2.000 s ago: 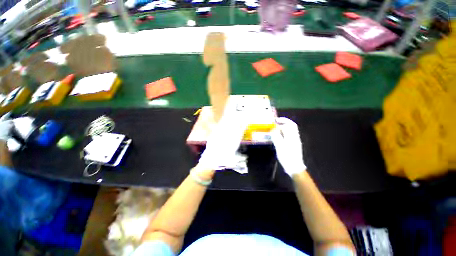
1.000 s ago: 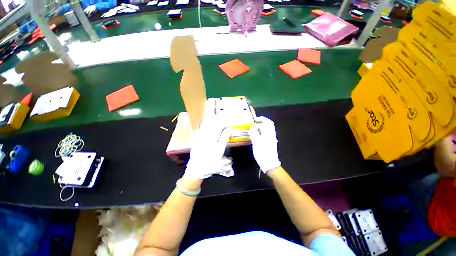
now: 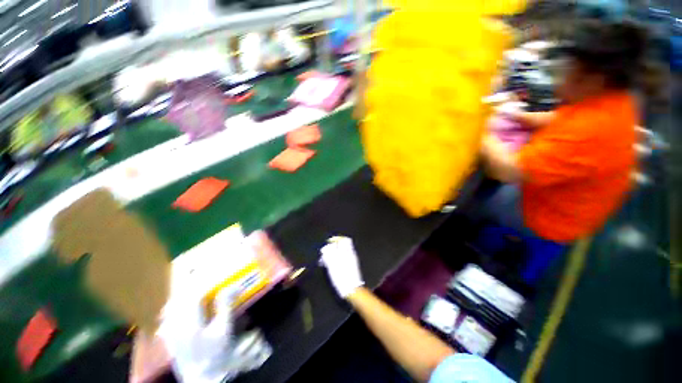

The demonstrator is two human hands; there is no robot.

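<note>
A yellow carton (image 3: 238, 283) with a white unit inside rests on the pink block (image 3: 268, 258) at lower left, blurred. Its brown lid flap (image 3: 123, 258) stands open. My left hand (image 3: 198, 340), in a white glove, is at the carton's near side; blur hides its fingers and whether it grips. A crumpled whitish bundle (image 3: 250, 353) lies beside it. My right hand (image 3: 342, 265), in a white glove, is away from the carton over the black mat, fingers curled; I cannot tell whether it holds anything.
Leaning yellow flat cartons (image 3: 426, 112) stand at the bench's far right end. A person in orange (image 3: 579, 168) is beyond them. White-and-black units (image 3: 478, 310) fill a bin below right. Orange-red pads (image 3: 200, 194) lie on the green belt (image 3: 247, 179). Thin yellow pieces (image 3: 307, 314) lie on the mat.
The view has swung right, so the carton appears lower left and the orange-clad person shows. My right hand has left the carton's side and moved right; my left hand stays by the carton.
</note>
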